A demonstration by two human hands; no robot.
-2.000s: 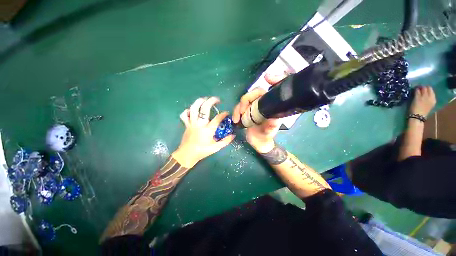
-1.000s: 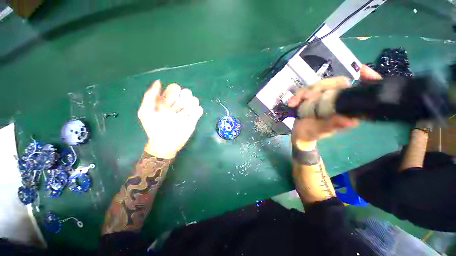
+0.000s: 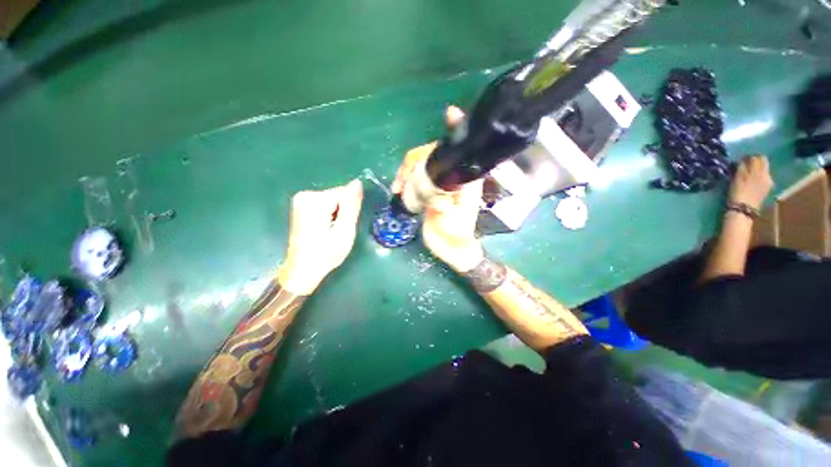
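A round blue-and-white product unit (image 3: 394, 226) lies on the green bench in front of me, its thin pale lead pointing up and left. My right hand (image 3: 442, 196) is shut on the pale nose of the black electric screwdriver (image 3: 492, 123). The screwdriver's tip is at the unit's upper edge; whether it touches is hidden. My left hand (image 3: 321, 233) is closed, left of the unit and apart from it; I see nothing in it. The white screw feeder (image 3: 567, 150) stands behind and right of the screwdriver, partly covered by it.
A pile of blue units (image 3: 73, 351) lies at the left beside a white sheet (image 3: 32, 429), with a pale round shell (image 3: 97, 254) above. A white disc (image 3: 572, 212) lies near the feeder. Black small parts (image 3: 690, 128) are at the right, beside a neighbour's hand (image 3: 752, 182) and a cardboard box (image 3: 802, 214).
My right hand has brought the screwdriver from the feeder back left to the unit. My left hand stays closed, a little nearer the unit; it held the unit two seconds ago.
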